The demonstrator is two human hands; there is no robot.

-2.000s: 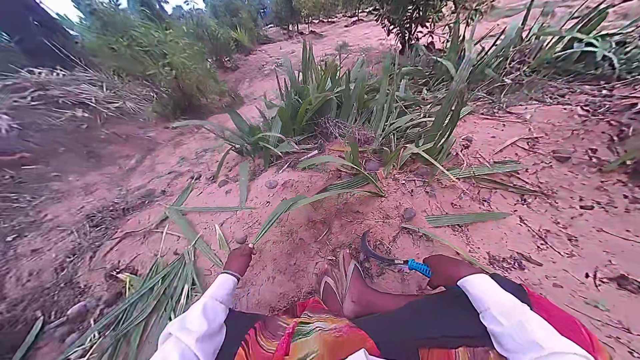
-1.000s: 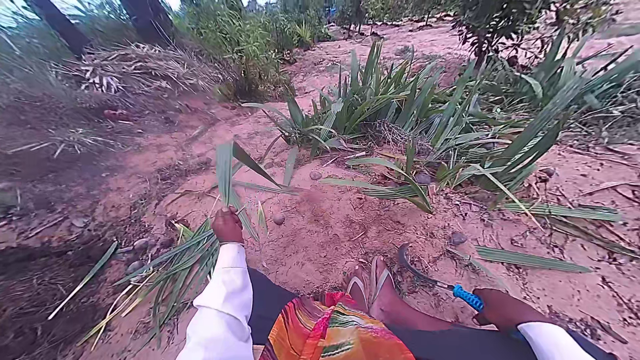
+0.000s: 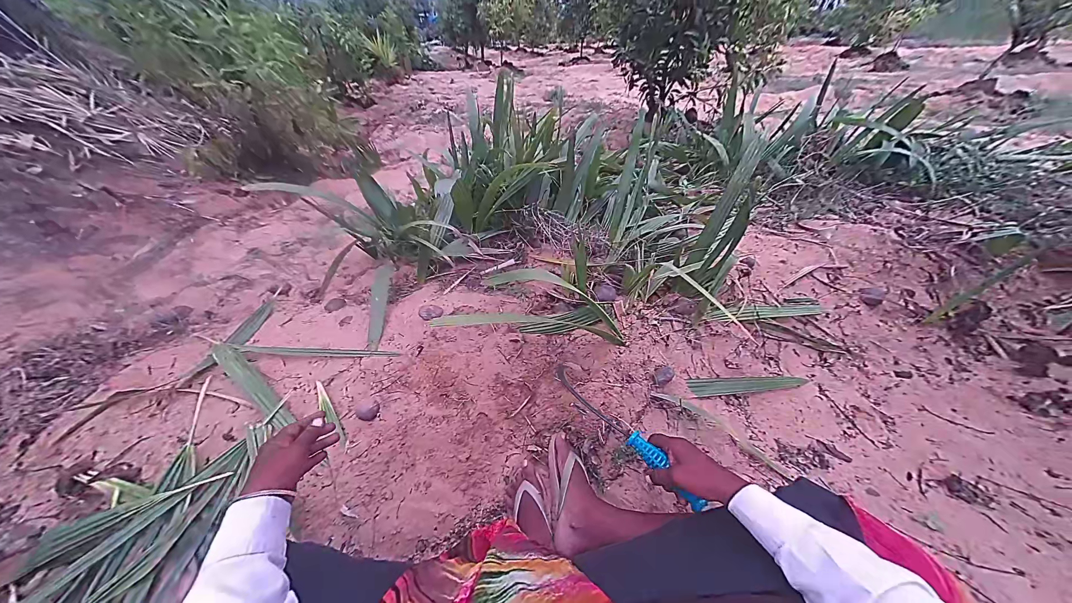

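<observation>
My right hand point(image 3: 693, 469) is closed round the blue handle of a sickle point(image 3: 605, 417), whose curved dark blade points up and left over the soil. At the left, my left hand point(image 3: 291, 455) has its fingers apart and holds nothing that I can see; it is over the upper end of a pile of long green leaves point(image 3: 151, 528). Beyond both hands, a clump of green strap-like leafy plants point(image 3: 536, 184) grows from the reddish ground. A cut leaf point(image 3: 745, 385) lies on the soil right of the blade's tip.
My feet in flip-flops point(image 3: 561, 502) are close to the sickle. Small stones point(image 3: 367, 409) dot the sandy soil. A dark-leaved small tree point(image 3: 670, 50) stands behind the clump, dry brush point(image 3: 92, 109) lies at the upper left, and more leafy plants point(image 3: 896, 138) are at the right.
One second ago my left hand held long leaves over the pile; it has let them go and opened. The sickle stays in my right hand. The view has shifted.
</observation>
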